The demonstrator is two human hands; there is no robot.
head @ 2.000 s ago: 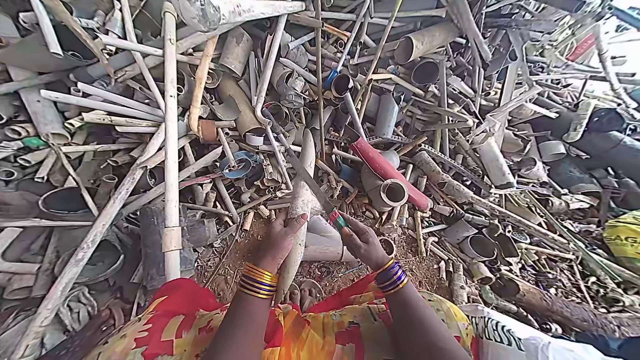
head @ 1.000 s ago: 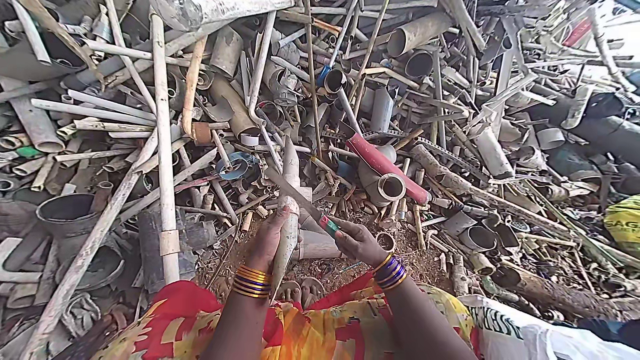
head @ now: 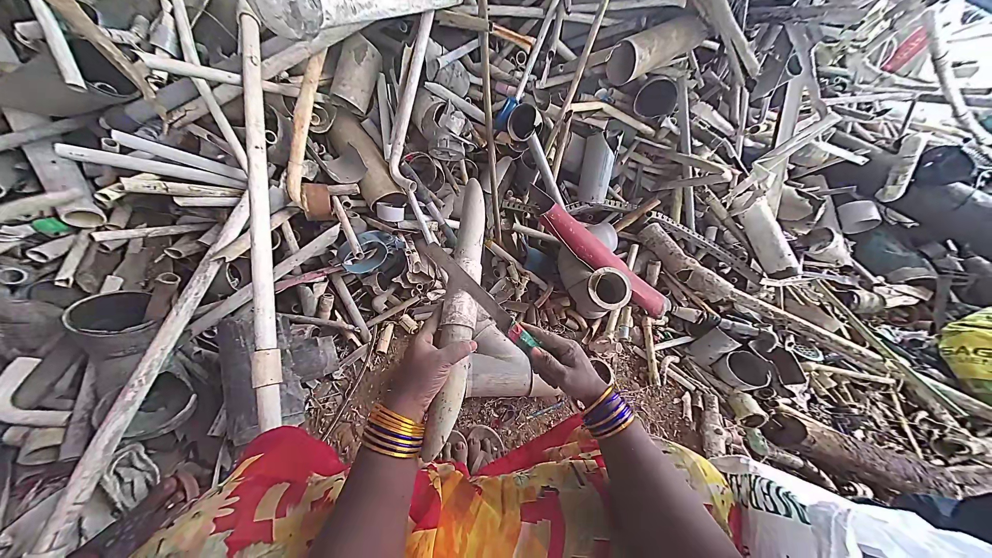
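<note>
A whitish plastic pipe piece (head: 470, 232) with a pointed far end stands out from my body, tilted slightly to the right. My left hand (head: 430, 364) is closed around its lower half, below a thicker collar. In my right hand (head: 566, 363) is the red and green handle of a long flat metal blade (head: 474, 291), which lies slantwise across the pipe above the left hand. The blade's edge is too blurred to tell whether it has teeth. Behind the held pipe, a wider grey-white pipe fitting (head: 500, 364) rests on the dirt.
Heaped scrap plastic pipes surround me. A red pipe (head: 597, 260) lies right of the blade, beside a grey elbow fitting (head: 593, 283). A long white pipe (head: 260, 232) stands at left. A white sack (head: 790, 511) bearing writing is at lower right, a yellow bag (head: 969, 353) at the right edge.
The held pipe's far end has tipped from upper left toward the right since one second ago. Both hands keep their holds, and the blade still crosses the pipe.
</note>
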